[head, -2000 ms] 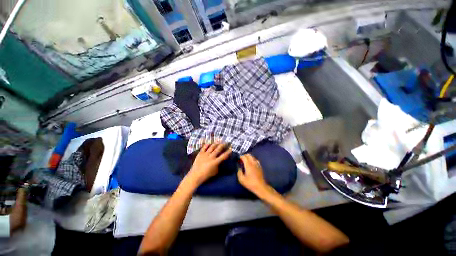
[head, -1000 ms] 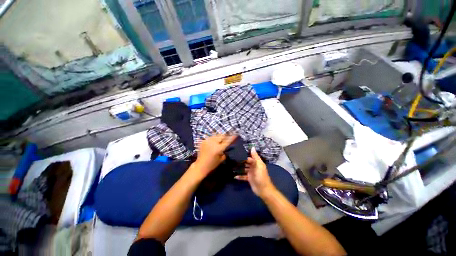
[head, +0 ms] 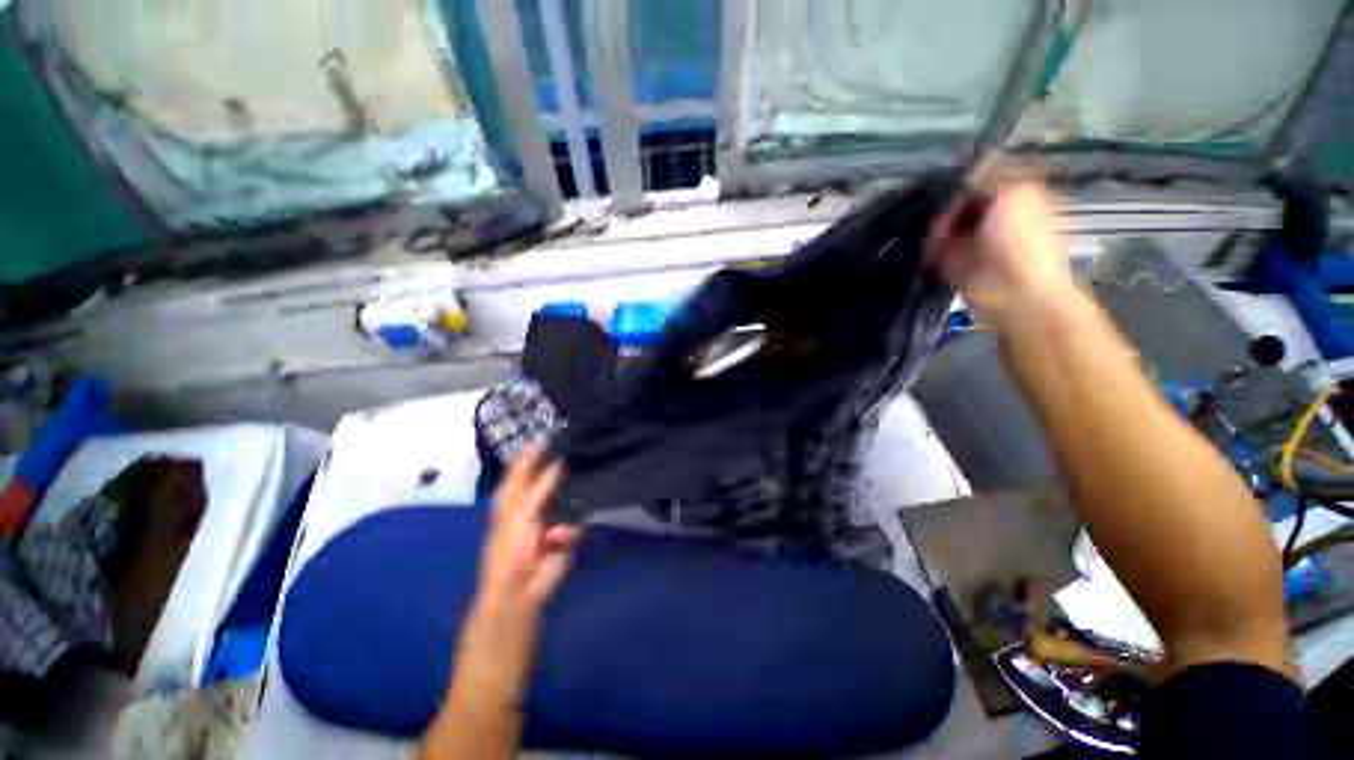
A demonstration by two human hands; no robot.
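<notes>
A black garment [head: 772, 356] with dark plaid at its lower right hangs stretched and blurred above the back of the navy padded board [head: 624, 639]. My right hand [head: 1002, 245] is raised at the upper right and closed on the garment's upper end. My left hand [head: 527, 535] is over the board's left half, by the garment's lower left edge. Its fingers are blurred, and I cannot tell whether they hold cloth. A black piece [head: 569, 364] and a bit of plaid cloth [head: 514, 419] lie behind the board.
The steam iron [head: 1069, 683] is at the lower right, by the flat grey-brown iron rest [head: 988, 557], partly hidden by my right forearm. White cloth [head: 1106, 601] lies beside it. At left, another white-covered table [head: 245, 490] holds brown and plaid cloth.
The garment has come up off the board and plaid heap, spread out in the air. My right hand has risen far up and right with it. My left hand has moved left and down.
</notes>
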